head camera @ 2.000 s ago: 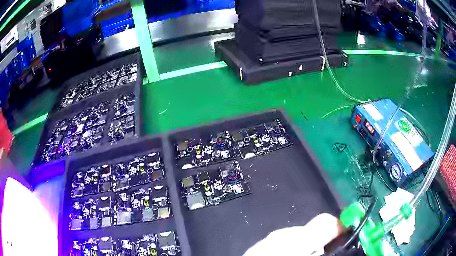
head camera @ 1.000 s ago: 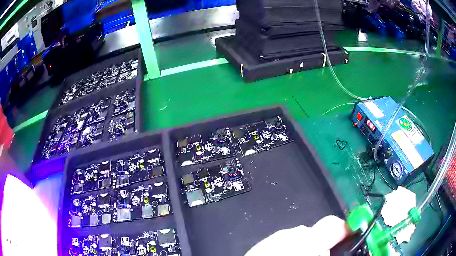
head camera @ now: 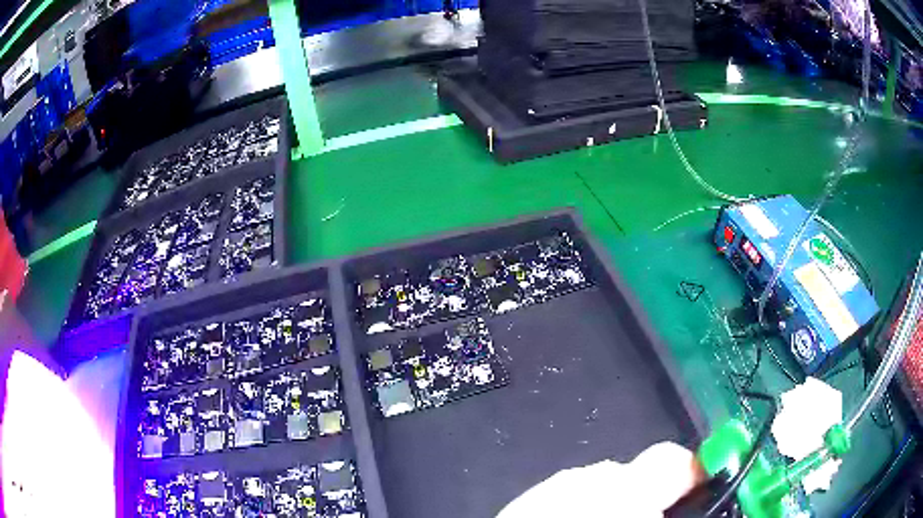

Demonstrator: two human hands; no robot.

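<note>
My right hand [head camera: 607, 484], pale and overexposed, is at the bottom edge, partly cut off, closed on a green air gun [head camera: 754, 476]. A clear hose [head camera: 891, 359] runs up from the gun. The black foam tray [head camera: 658, 339] has raised rims and lies left of and beyond the hand. Its left compartment holds rows of small circuit boards [head camera: 283, 332]. In its right compartment, boards [head camera: 435, 369] lie at the back and left, and bare black foam [head camera: 557, 405] shows beside them. My left hand is not in view.
A blue control box [head camera: 800, 278] stands at right, with a crumpled white wipe [head camera: 807, 420] nearer me. A second board tray [head camera: 192, 207] lies far left. Stacked black trays [head camera: 597, 61] stand beyond. A thin tube [head camera: 673, 152] hangs near the box. White-violet glare [head camera: 56, 435] covers lower left.
The view has shifted very slightly. My right hand and the gun stay in nearly the same place, a little further right than at first. The boards have not moved.
</note>
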